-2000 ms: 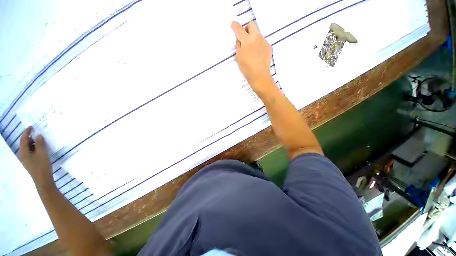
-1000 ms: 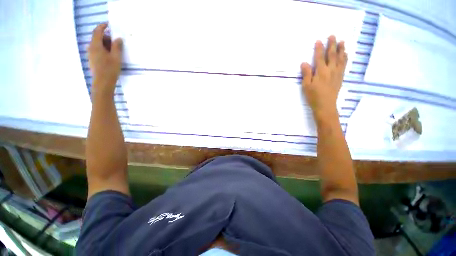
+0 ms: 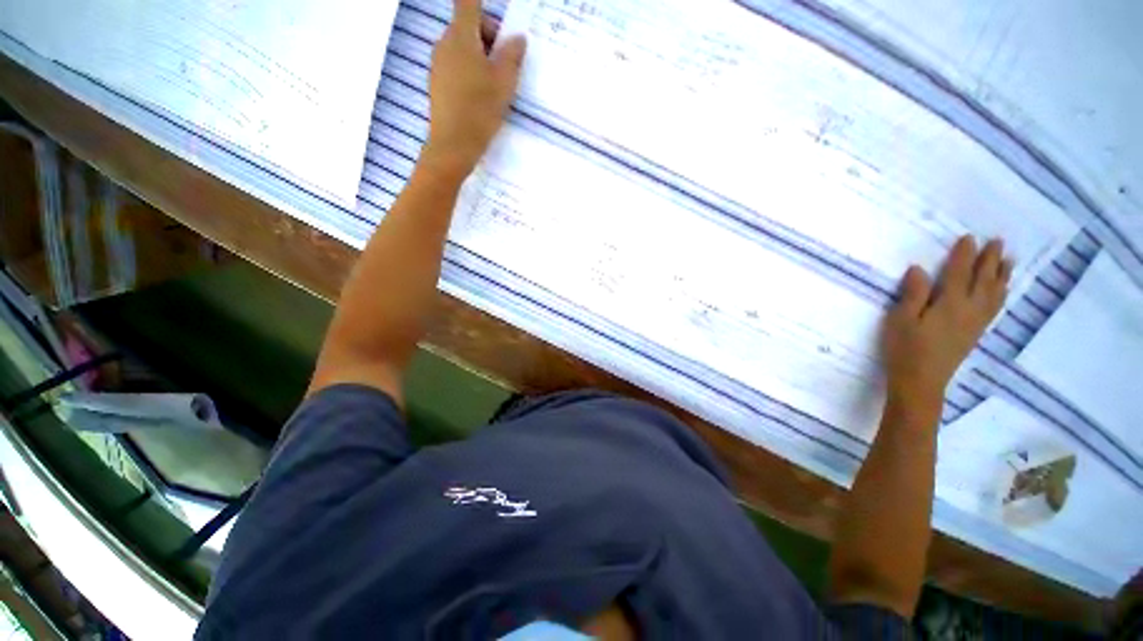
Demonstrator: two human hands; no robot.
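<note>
Two long white paper pattern pieces, an upper one (image 3: 802,125) and a lower one (image 3: 639,282), lie side by side on striped fabric (image 3: 399,119), with dark stripes showing between them. My left hand (image 3: 474,94) is at the left ends of the papers, thumb and finger bent apart; whether it pinches anything is too small to tell. My right hand (image 3: 940,319) lies with spread fingers on the right ends of the papers, holding nothing. A small open pin box (image 3: 1038,488) sits on another paper at the lower right.
More pattern sheets lie at the left (image 3: 226,88) and right (image 3: 1084,344). The brown table edge (image 3: 501,351) runs in front of my body. Below it at the left are a carton (image 3: 138,244) and a paper roll (image 3: 151,411).
The head view has turned, so the table now slopes down to the right. My hands remain at opposite ends of the two papers. Earlier, my right hand's thumb and finger were near the papers' right end.
</note>
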